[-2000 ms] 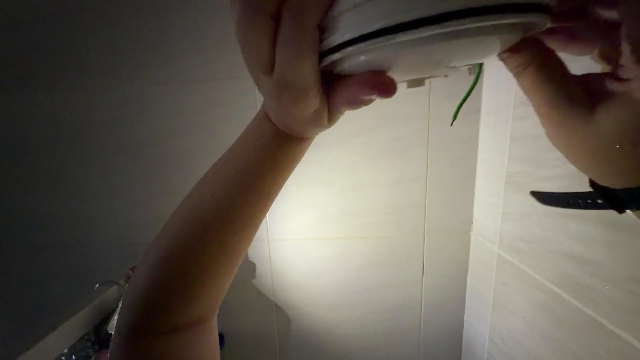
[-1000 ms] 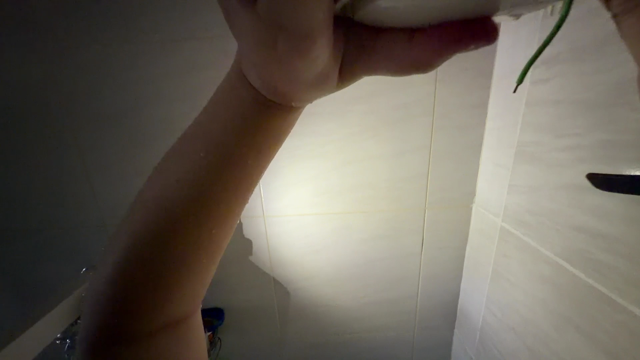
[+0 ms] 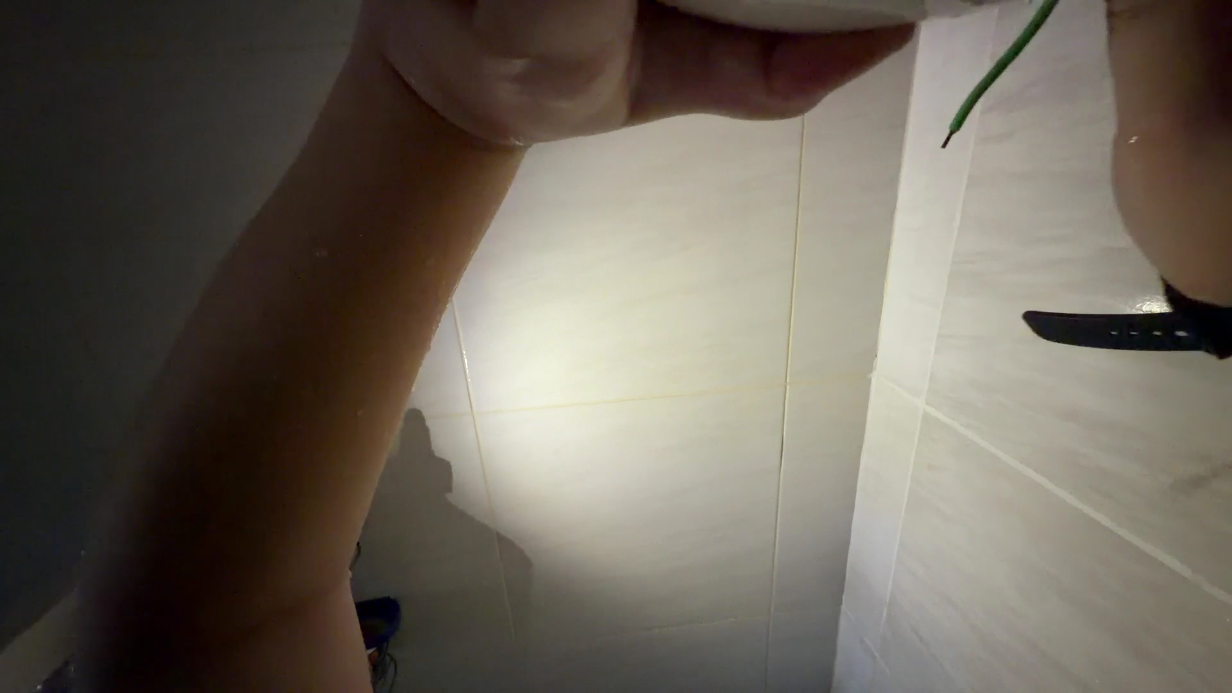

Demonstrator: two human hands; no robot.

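Raised at the top of the view, my left hand (image 3: 616, 67) grips a white round fixture (image 3: 808, 12), its thumb lying along the underside. Most of the fixture is cut off by the upper edge. A green insulated wire (image 3: 1001, 72) with a bare dark tip hangs down right of the thumb, touching neither hand in view. My right hand is at the right edge, where only its lower part and wrist (image 3: 1169, 154) show; its fingers are out of view. A black watch strap (image 3: 1116, 330) juts out from that wrist.
Light tiled walls (image 3: 635, 318) meet in a corner (image 3: 900, 289) right of centre. A bright patch of light and a dark shadow fall on the far wall. At the lower left, partly behind my forearm, are a blue object (image 3: 378, 616) and thin wire-like parts.
The fixture, seen more fully two seconds ago, has shifted up mostly out of view. My left thumb now reaches farther along its underside. My right fingers, visible then, are out of view.
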